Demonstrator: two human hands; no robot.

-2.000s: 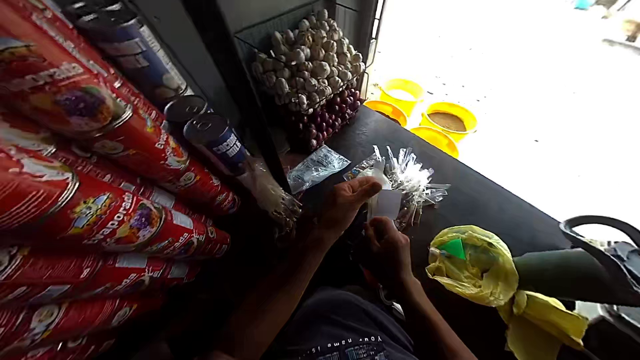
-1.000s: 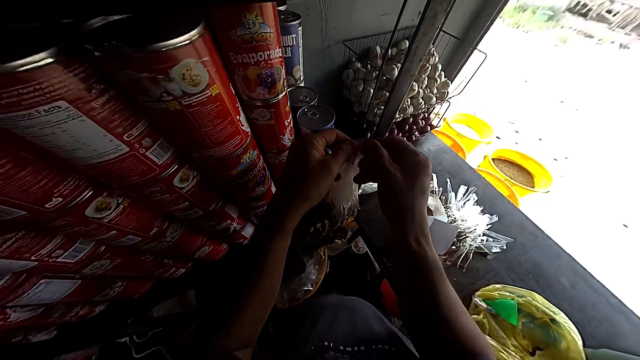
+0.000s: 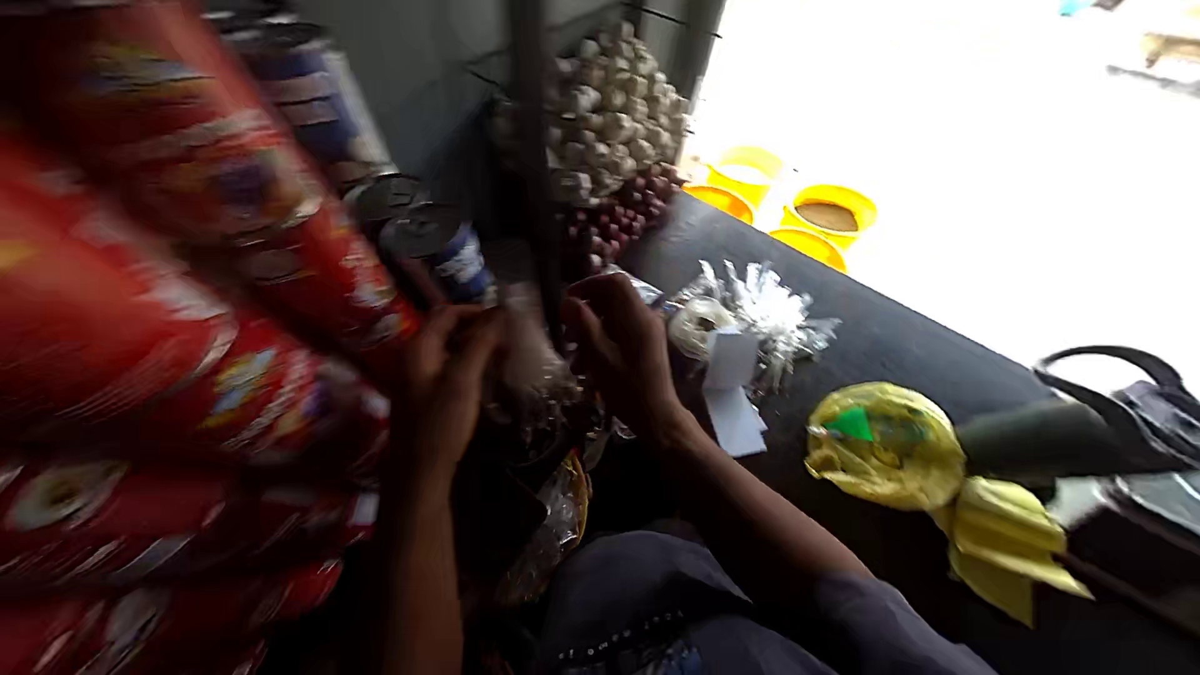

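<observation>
My left hand is raised near the stacked red cans, its thumb and fingertips close together; blur hides whether anything is between them. My right hand is a little to the right, its fingers curled, and I cannot tell what it holds. Behind and between the hands hangs a cluster of small clear plastic bags. Right of my right hand, on the dark counter, lie a roll of white string, a folded white paper and a bunch of clear plastic strips.
Red cans are stacked at the left, with blue cans behind. Garlic bulbs and red onions fill a wire basket. A yellow plastic bag rests on the counter. Yellow buckets stand beyond its edge.
The hands were together at the paper two seconds ago, then together near the hanging bags; now they are apart. The view has swung left and back right.
</observation>
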